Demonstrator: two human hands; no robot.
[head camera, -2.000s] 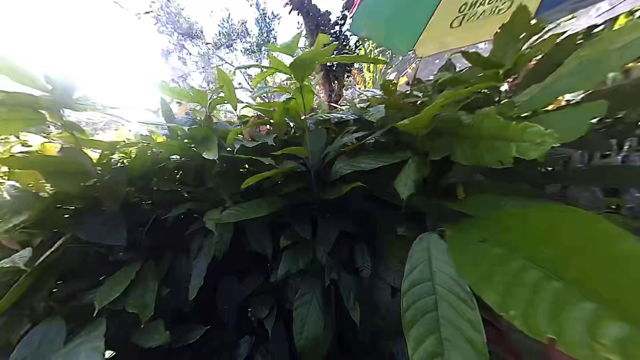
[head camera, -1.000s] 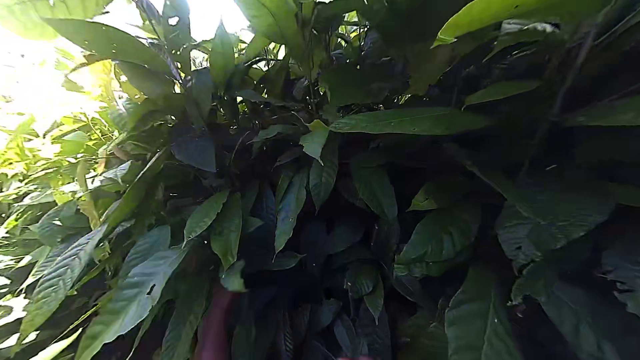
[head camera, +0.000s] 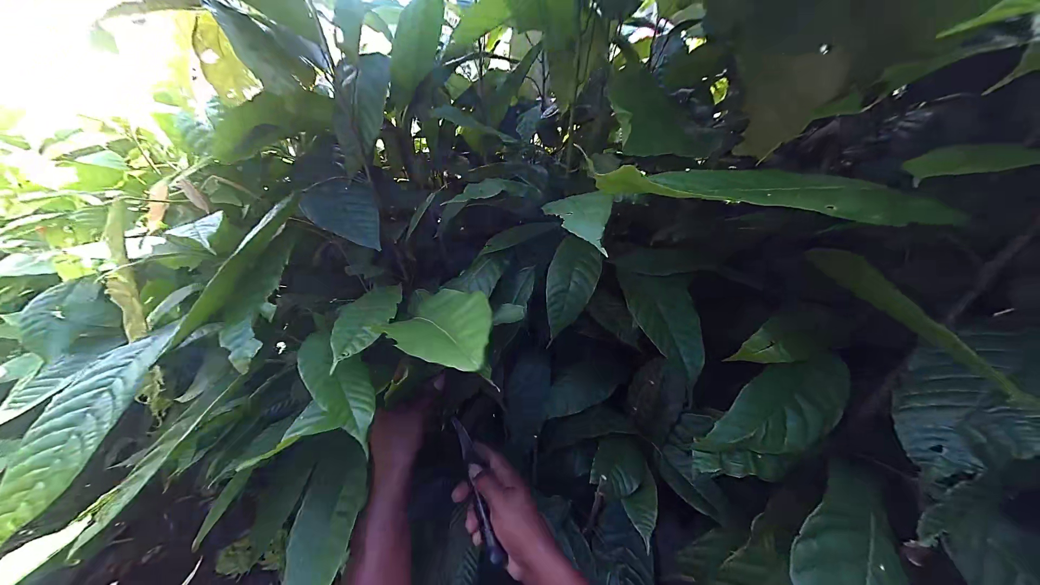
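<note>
Among the leaves of a dense shrub, my left hand (head camera: 400, 424) reaches up at lower centre, its fingers largely hidden behind a bright green leaf (head camera: 445, 329). Whether those fingers grip a stem cannot be seen. Just to its right, my right hand (head camera: 502, 504) is closed around the dark handle of a slim hand tool (head camera: 485, 520), which looks like pruning shears. The tool's narrow metal tip points up and slightly left, into the shadow below the bright leaf and close to my left hand. Whether its blades are open or closed is not clear.
Long ribbed leaves (head camera: 89, 422) crowd the left side. A long leaf (head camera: 780, 193) stretches across the upper right, above broad drooping leaves (head camera: 780, 406). A thin branch (head camera: 987, 280) slants through the dark right side. Strong sunlight glares at the upper left.
The view has tilted down into the foliage. One second ago only a blurred forearm showed at the bottom edge; both my hands and the tool are now in view among the leaves.
</note>
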